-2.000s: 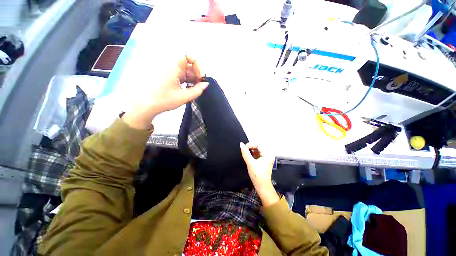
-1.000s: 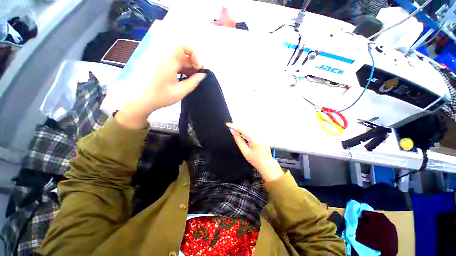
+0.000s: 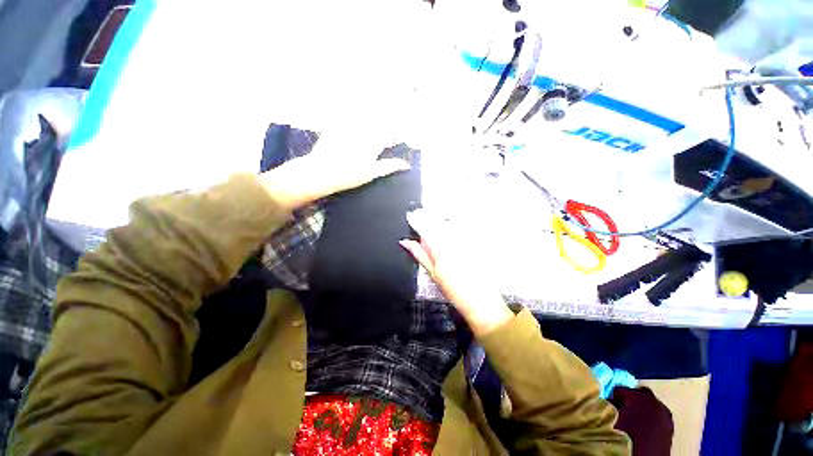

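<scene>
A plain black fabric panel (image 3: 365, 245) lies over the table's front edge and runs down onto my lap. Plaid fabric (image 3: 296, 249) shows at its left side. My left hand (image 3: 343, 169) lies across the top of the panel, fingers pointing right, pressing it on the table. My right hand (image 3: 437, 258) is at the panel's right edge with fingertips touching it; whether it pinches the cloth is unclear. The needle area of the white sewing machine (image 3: 624, 116) is up and right of the panel, apart from it.
Scissors with red and yellow handles (image 3: 584, 236) lie right of the hands. Jagged black strips (image 3: 655, 274) and a yellow ball (image 3: 733, 283) lie further right. A blue cable (image 3: 726, 151) curves over the machine. Plaid pieces (image 3: 31, 285) hang at left; maroon cloth (image 3: 644, 420) is below right.
My left hand has come down from holding up the panel's top end and now lies flat across it on the table. The panel's top has moved closer to the machine. The view has shifted.
</scene>
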